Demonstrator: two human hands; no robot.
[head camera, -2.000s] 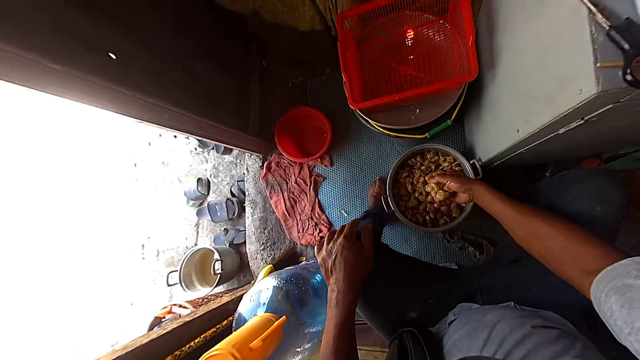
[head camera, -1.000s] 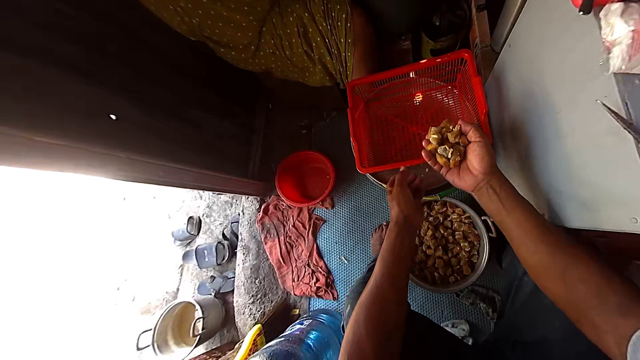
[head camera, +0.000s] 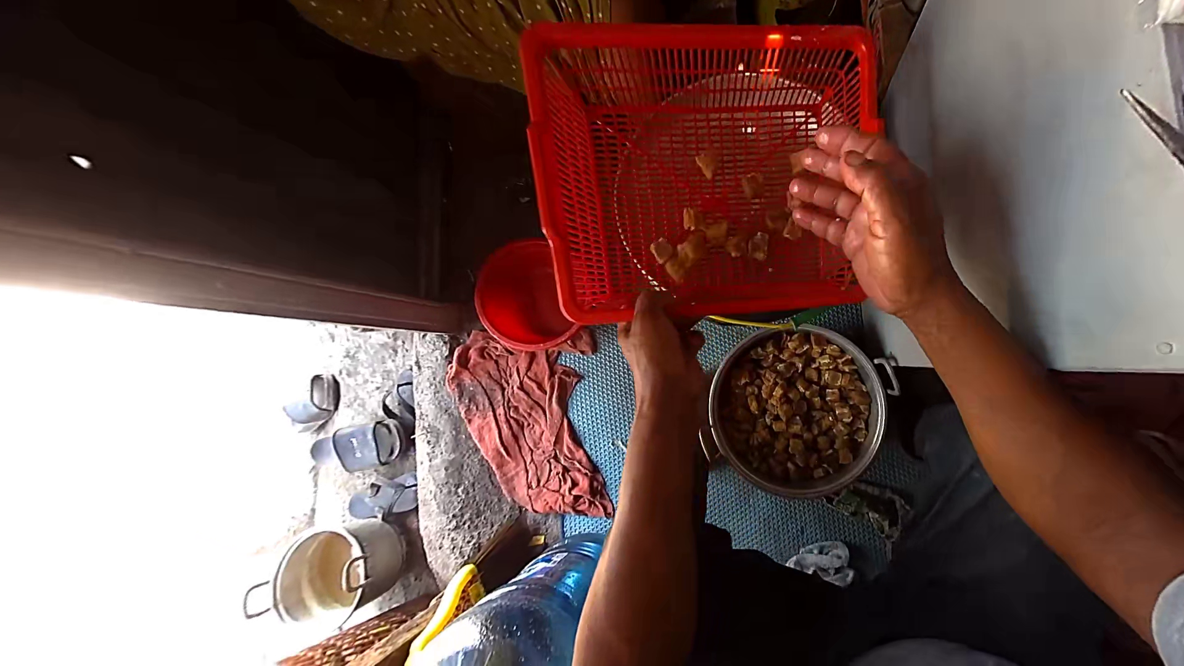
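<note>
A red plastic basket [head camera: 573, 185] with slatted sides is tilted toward me, and several brown food chunks [head camera: 717, 231] lie on its mesh bottom. My left hand [head camera: 661, 347] grips the basket's near rim. Over the basket's right side, my right hand [head camera: 883, 217] is raised with its fingers apart, and some chunks show by its fingertips. Below the basket, a two-handled metal pot [head camera: 717, 435] stands on the blue mat, filled with more brown chunks [head camera: 800, 407].
A red plastic bowl [head camera: 518, 296] and a crumpled red cloth [head camera: 532, 425] lie left of the basket. A large blue bottle [head camera: 527, 610] is near my left forearm. Sandals [head camera: 361, 446] and an empty metal pot [head camera: 319, 573] are outside, and a pale cabinet surface [head camera: 1045, 185] is at the right.
My right hand, which held a handful of chunks, has let them go; chunks now show in the basket. My left hand has taken hold of the basket's rim.
</note>
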